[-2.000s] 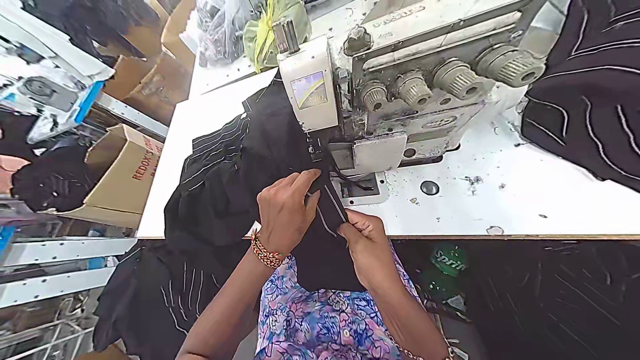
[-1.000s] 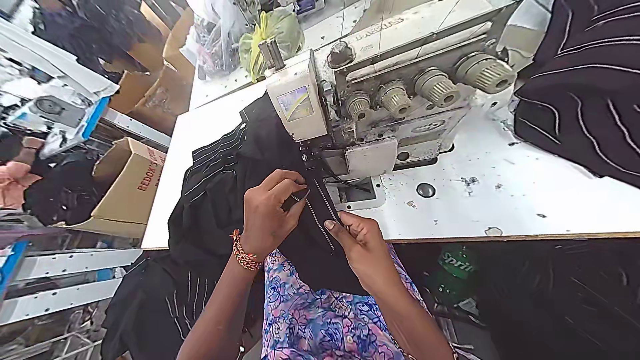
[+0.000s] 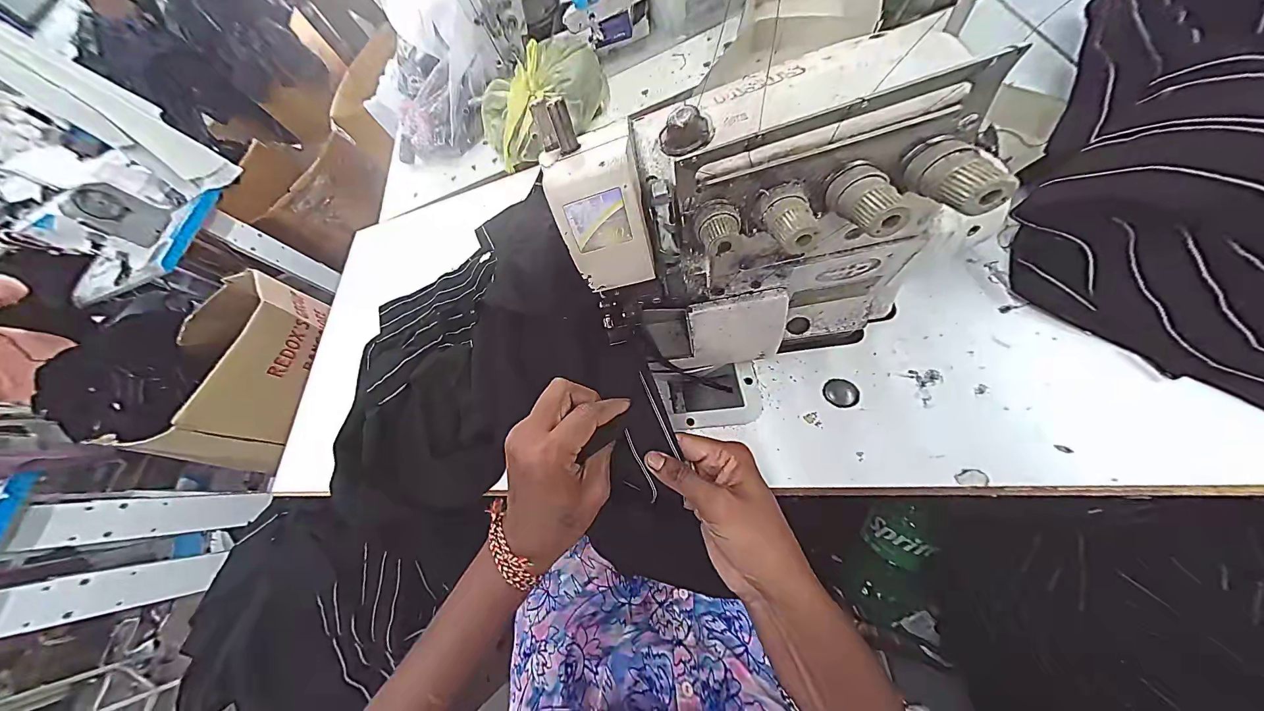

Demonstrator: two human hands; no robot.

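Observation:
An overlock sewing machine [image 3: 790, 188] stands on the white table, its presser foot [image 3: 617, 321] over black fabric with white lines [image 3: 425, 365]. The fabric spreads left of the foot and hangs over the front edge. My left hand [image 3: 563, 464], with a red and gold bracelet at the wrist, pinches a fold of the fabric just in front of the foot. Lower and to the right, my right hand [image 3: 711, 484] grips the fabric's right edge between thumb and fingers. The needle area is partly hidden by the machine head.
More striped black fabric [image 3: 1165, 197] lies at the table's right. An open cardboard box [image 3: 242, 365] with dark cloth stands at the left. Behind the machine sits a yellow-green plastic bag [image 3: 548, 94]. A green Sprite bottle [image 3: 894, 553] is below the table edge [image 3: 987, 490].
My left hand has drawn back from near the presser foot, where it was two seconds ago, and its fingers have curled on a fold. My right hand stays at the fabric's right edge.

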